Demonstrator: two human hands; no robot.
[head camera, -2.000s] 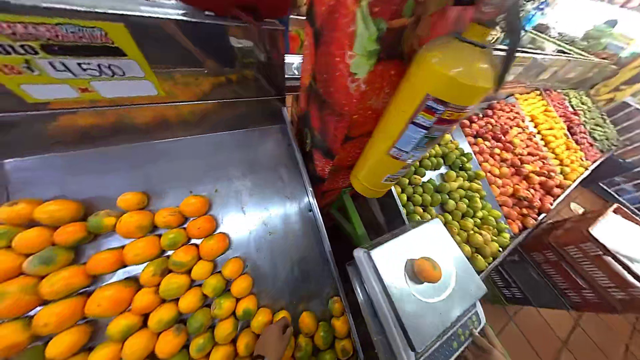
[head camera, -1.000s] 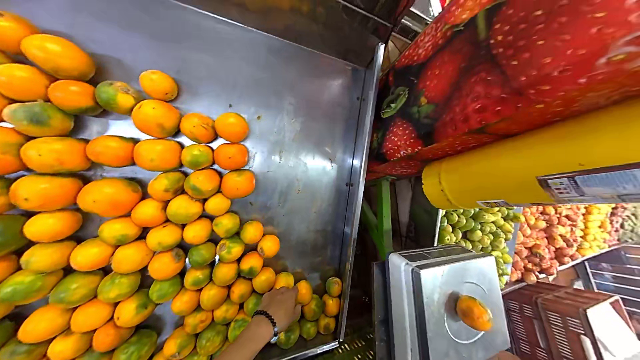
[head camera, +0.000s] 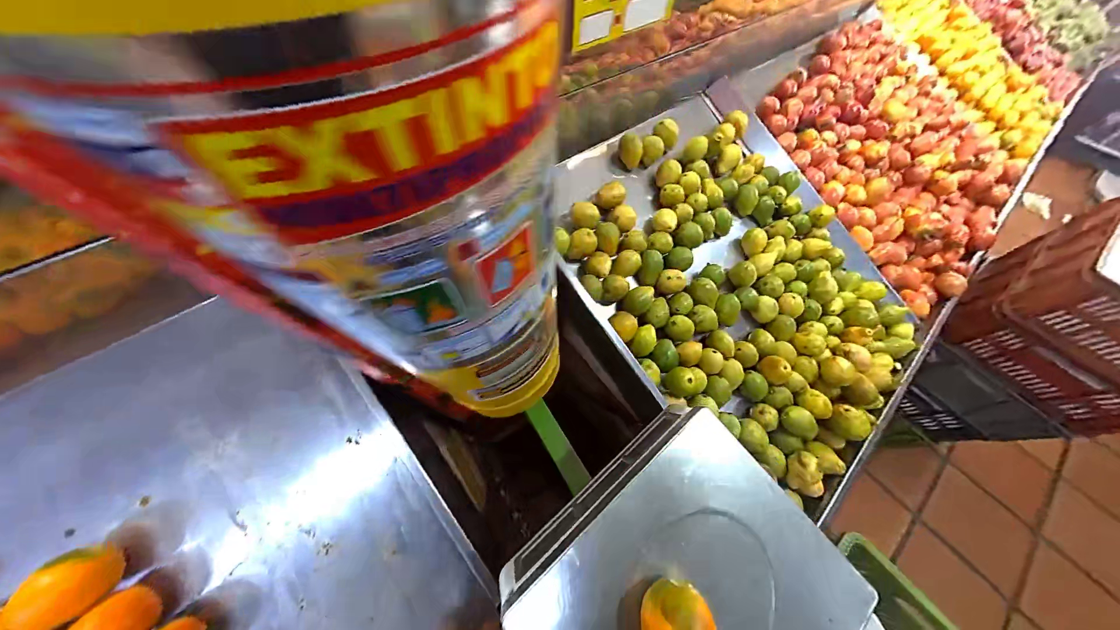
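Neither of my hands shows in the head view now. One orange papaya (head camera: 675, 605) lies on the metal weighing plate of a scale (head camera: 700, 516) at the bottom centre, partly cut off by the frame's edge. Several more orange papayas (head camera: 70, 584) rest in the lower left corner of a steel display tray (head camera: 262, 455). Close to the camera, a yellow fire extinguisher (head camera: 394, 201) with a printed label fills the upper left.
Green and yellow fruits (head camera: 787, 332) fill a steel tray right of the extinguisher. Beyond lie red-orange fruits (head camera: 892, 157) and yellow fruits (head camera: 971, 61). Brown plastic crates (head camera: 1050, 306) stand at the right on a tiled floor (head camera: 989, 516). A green crate edge (head camera: 892, 586) shows below.
The view has swung far to the right and closer to the extinguisher. The hand with a dark bracelet, on the papayas one second ago, is out of view.
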